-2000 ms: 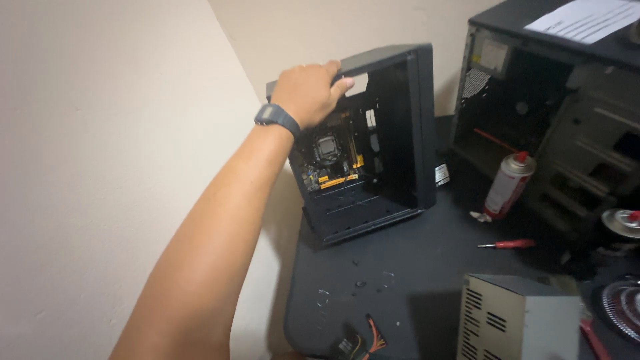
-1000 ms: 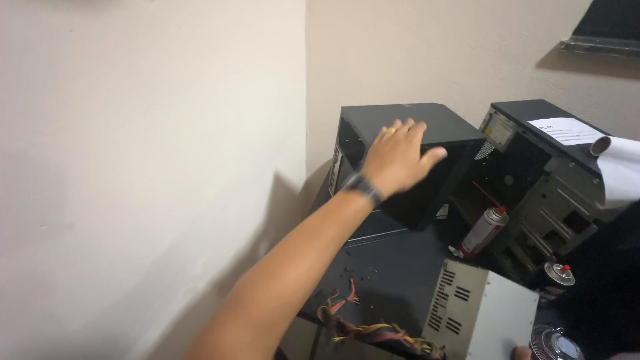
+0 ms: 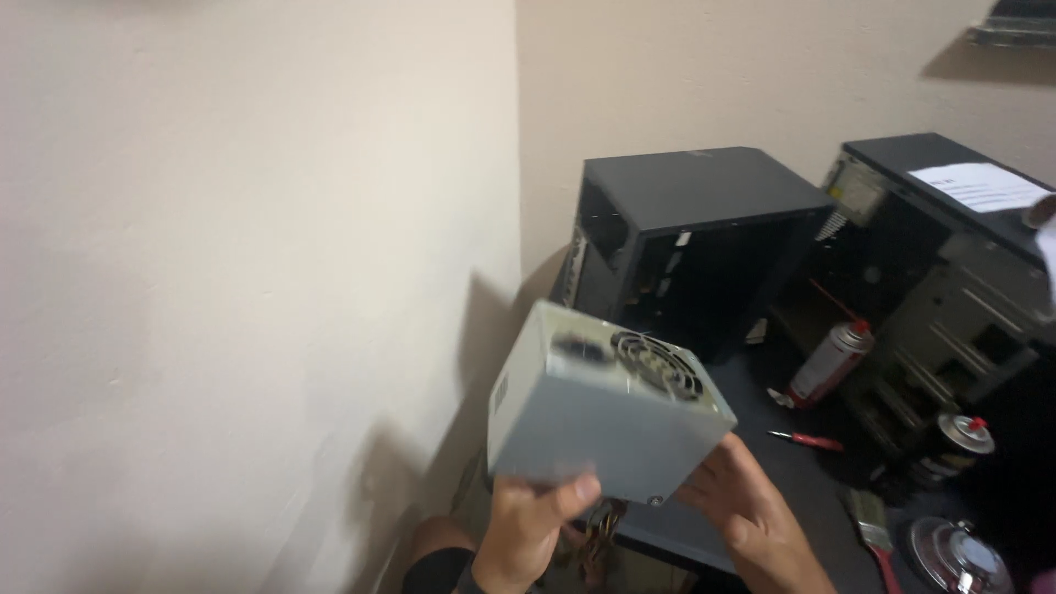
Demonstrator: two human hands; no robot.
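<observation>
A grey metal computer power supply (image 3: 610,429) is held up in front of me, its fan grille and power socket side facing up and away. My left hand (image 3: 532,524) grips its lower left edge, thumb on the near face. At its lower right side is my right hand (image 3: 747,511), the fingers partly hidden behind the metal box. A bundle of cables (image 3: 604,532) hangs below the unit. Just beyond stands a black computer case (image 3: 701,190), upright with an open side.
Right of the case, a second open computer case (image 3: 949,239) has a printed paper (image 3: 982,186) on top. A red-capped spray can (image 3: 829,363), a red-handled screwdriver (image 3: 808,441), another can (image 3: 953,445), a brush (image 3: 870,528) and a round clear object (image 3: 961,557) are on the dark table.
My left hand has let go of the black case and moved down to the power supply, which is now lifted off the table. The case has been turned from its earlier angle.
</observation>
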